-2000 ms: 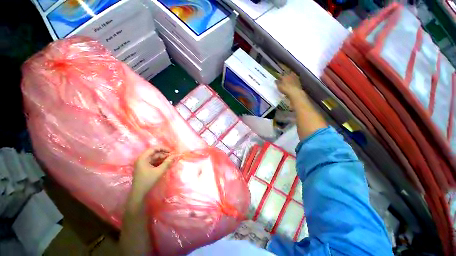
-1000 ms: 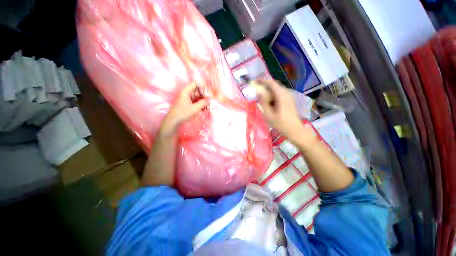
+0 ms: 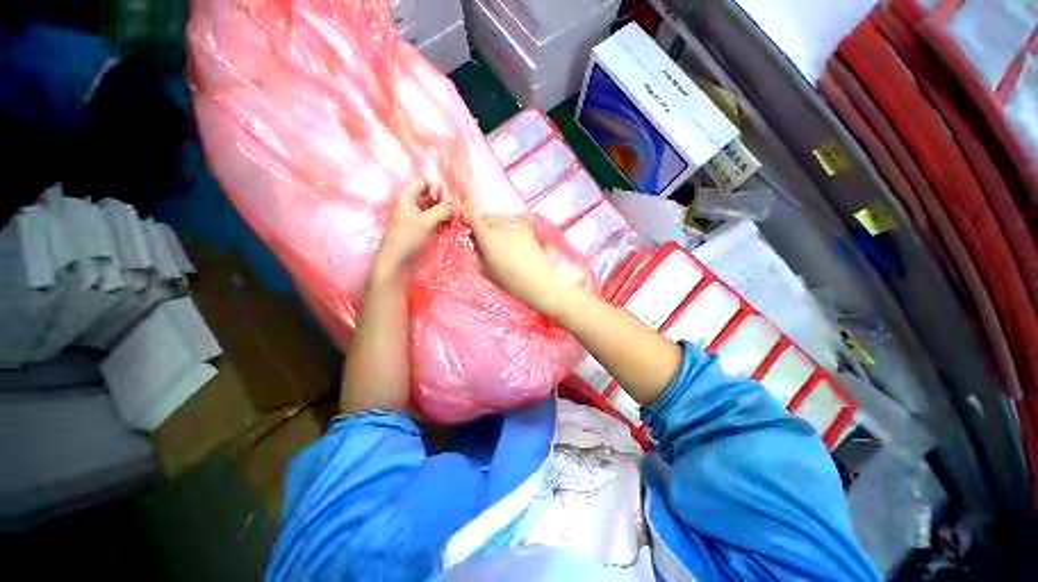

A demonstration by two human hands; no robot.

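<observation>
A large pink plastic bag (image 3: 330, 171), bulging and shiny, lies across the front of me from the upper left to my lap. My left hand (image 3: 412, 227) grips gathered plastic at the middle of the bag. My right hand (image 3: 510, 256) is beside it, its fingers on the same gathered plastic. Whether the fingers hold a small item there is too blurred to tell. Red trays (image 3: 742, 307) with white flat units in their slots lie under and right of my right forearm. More tray slots with pale units (image 3: 552, 171) show beyond the bag.
A white retail box (image 3: 666, 97) stands tilted behind the trays, with more white boxes (image 3: 535, 51) at the back. Stacked red trays (image 3: 911, 148) stand at the far right. White folded pieces (image 3: 97, 256) and a brown carton (image 3: 245, 330) are at the left. Clear plastic lies right of the trays.
My right hand has moved from the retail box at the back to the bag, beside my left hand. The view has shifted, and the bag's near part looks more creased.
</observation>
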